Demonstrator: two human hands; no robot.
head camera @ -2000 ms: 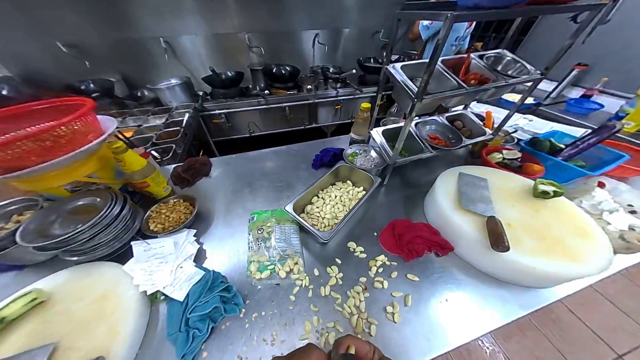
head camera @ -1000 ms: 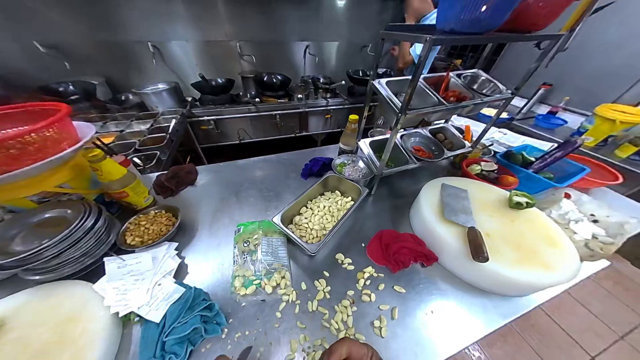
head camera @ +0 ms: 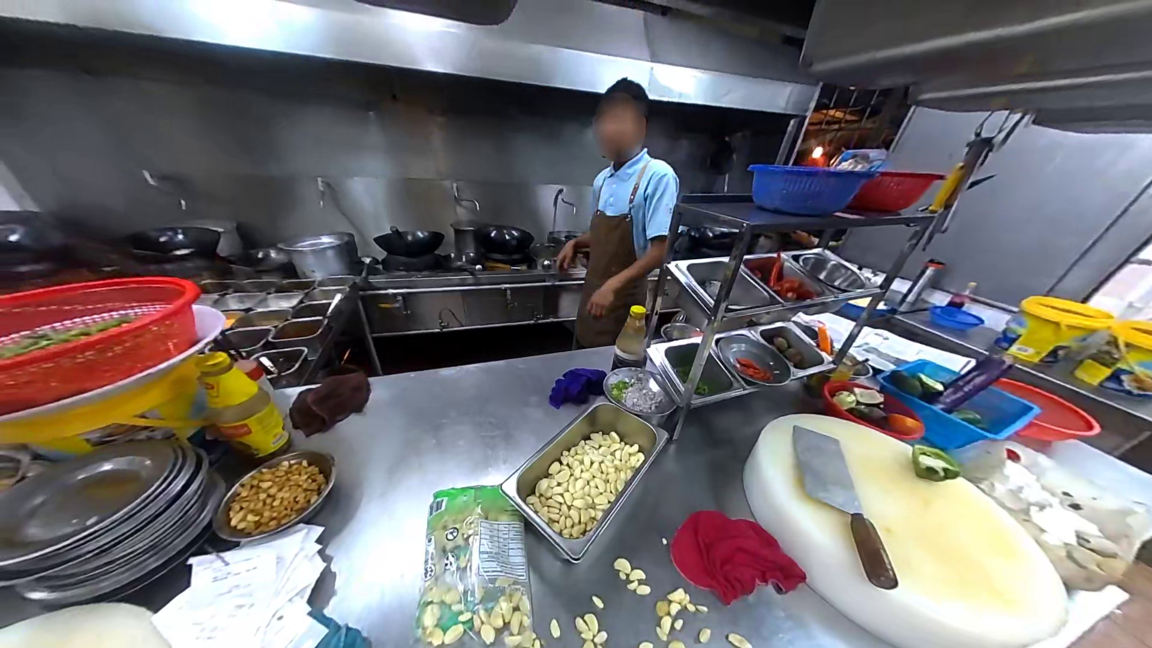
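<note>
Neither of my hands shows in the head view at this moment. A rectangular steel pan [head camera: 585,481] full of peeled garlic cloves stands on the steel counter. Left of it lies a green and clear plastic bag [head camera: 475,567] with more cloves inside. Loose garlic cloves [head camera: 670,612] are scattered on the counter at the bottom edge. A crumpled red cloth [head camera: 733,556] lies between them and a thick round white cutting board [head camera: 936,531]. On that board rest a cleaver [head camera: 841,495] with a wooden handle and a piece of green pepper [head camera: 934,463].
A person [head camera: 625,216] in a brown apron stands by the stove with woks. At left are stacked metal plates [head camera: 99,513], a bowl of browned pieces [head camera: 275,497], paper slips [head camera: 247,589] and a red basket [head camera: 99,315]. A metal rack [head camera: 711,310] rises behind the counter.
The view has tilted up, and the hands seen at the bottom edge earlier are out of it. The person by the stove, partly hidden behind the rack before, now stands in plain sight left of it.
</note>
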